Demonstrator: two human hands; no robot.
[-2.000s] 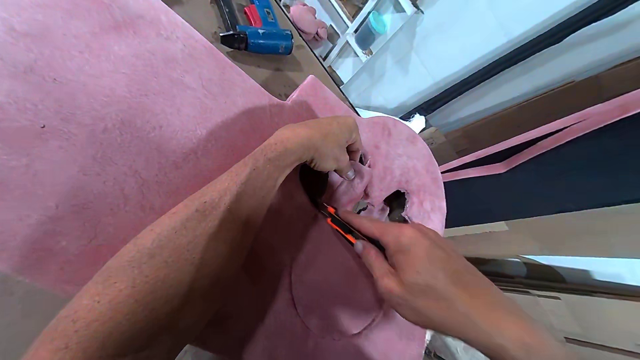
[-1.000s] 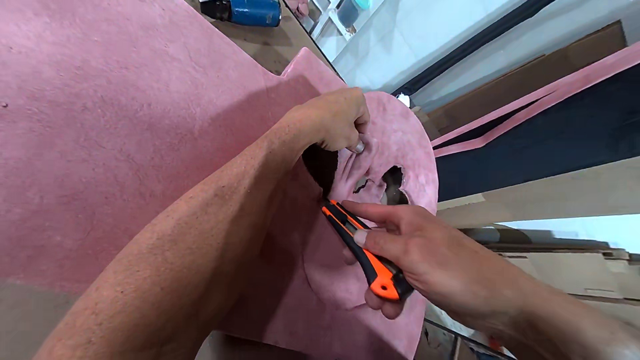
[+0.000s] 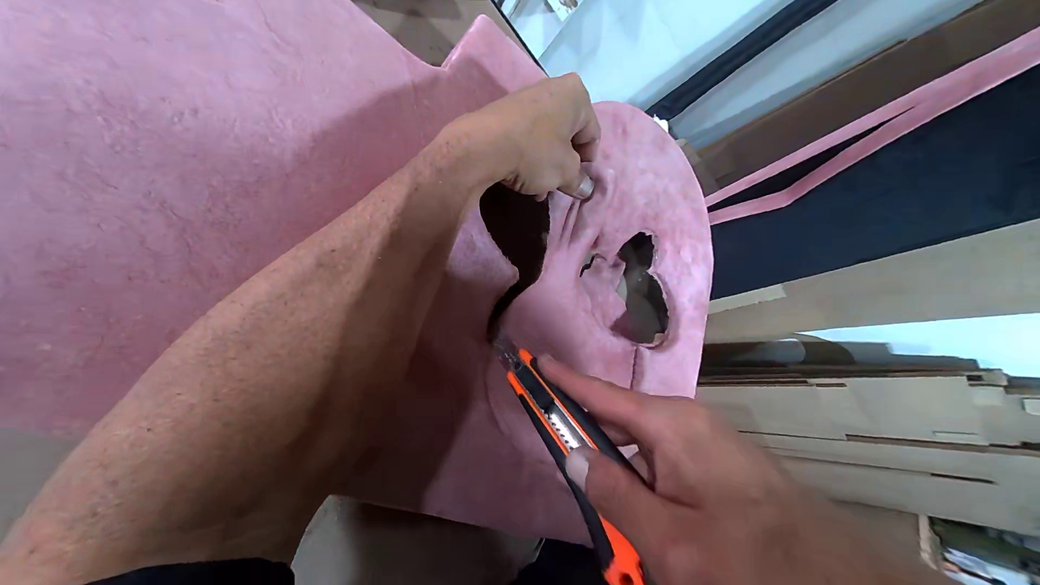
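Note:
A large pink sheet (image 3: 203,146), stiff-looking and with a rounded end, spans the view. My left hand (image 3: 540,142) pinches the rim of a flap in it, just above a dark opening (image 3: 524,231). Below, my right hand (image 3: 666,479) grips an orange and black utility knife (image 3: 561,422); its blade tip meets the sheet at the lower end of a slit running down from that opening. A curved line is marked on the sheet beside the blade. A second ragged hole (image 3: 646,292) lies to the right, with a thin straight line below it.
A pink strip (image 3: 812,183) lies over dark material (image 3: 886,187) at the right. Stacked flat boards (image 3: 853,414) stand at the lower right. A brown surface (image 3: 414,28) shows behind the sheet at the top.
The knife has moved down along the sheet, and the dark opening now extends downward as a slit. My left hand still holds the flap. The view has moved closer.

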